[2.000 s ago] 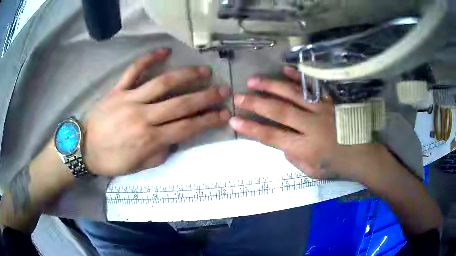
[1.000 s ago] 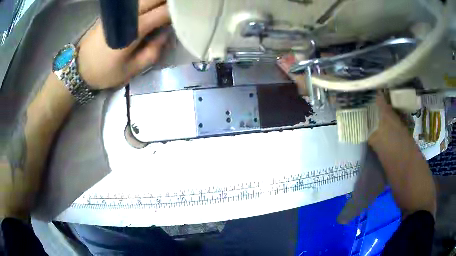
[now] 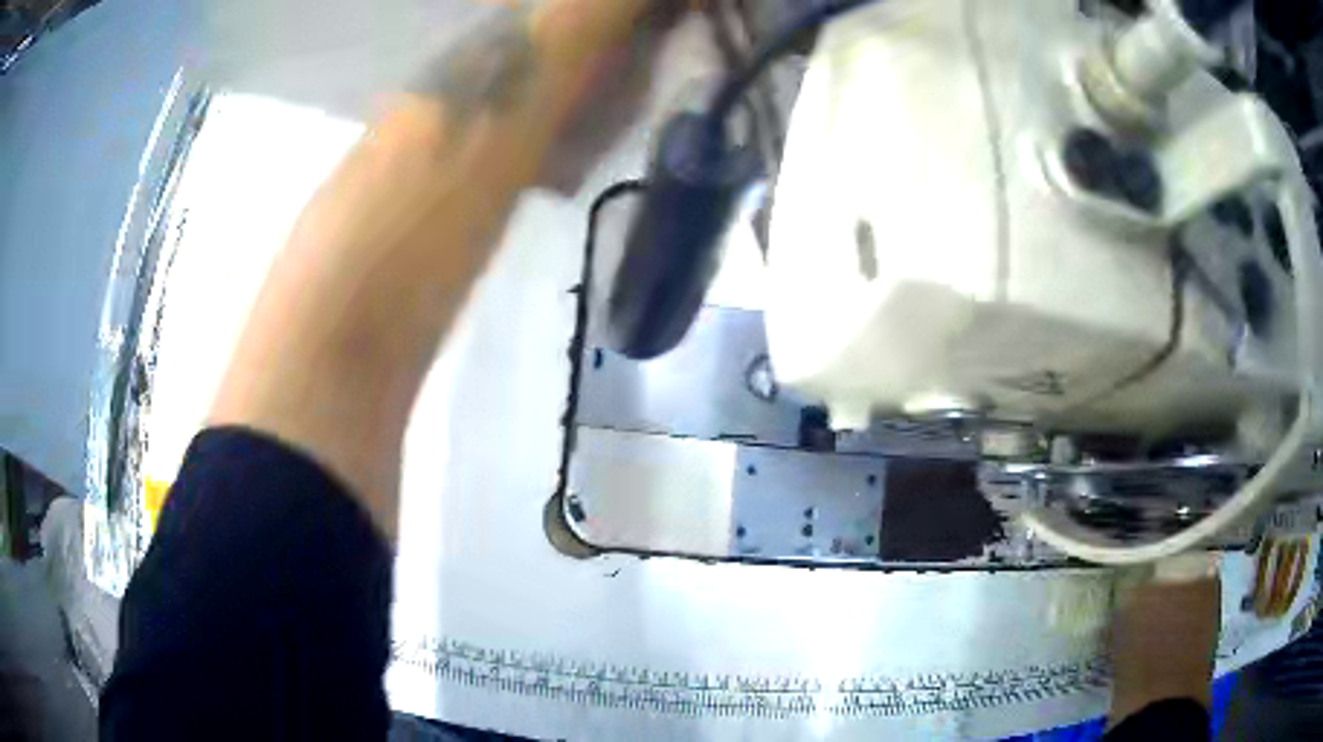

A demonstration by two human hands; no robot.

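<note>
My left hand (image 3: 602, 65) is blurred and partly cut off at the top edge, left of the machine head; its fingers cannot be made out. A grey-taupe cloth (image 3: 312, 51) lies at the top left beside my left forearm. The cream sewing machine head (image 3: 929, 218) stands over the steel needle plate (image 3: 808, 503), which is uncovered. My right forearm shows at the lower right, but my right hand is hidden behind the machine's front parts.
A black padded cylinder (image 3: 670, 239) hangs left of the head. Yellow-orange loop handles (image 3: 1280, 577) lie at the table's right end. A printed tape scale (image 3: 755, 696) runs along the white table's front edge. A blue plastic part (image 3: 1241, 689) shows at the lower right.
The cloth has left the needle area. My left hand has moved from the seam to the far top. My right hand has gone behind the machine. The view has shifted.
</note>
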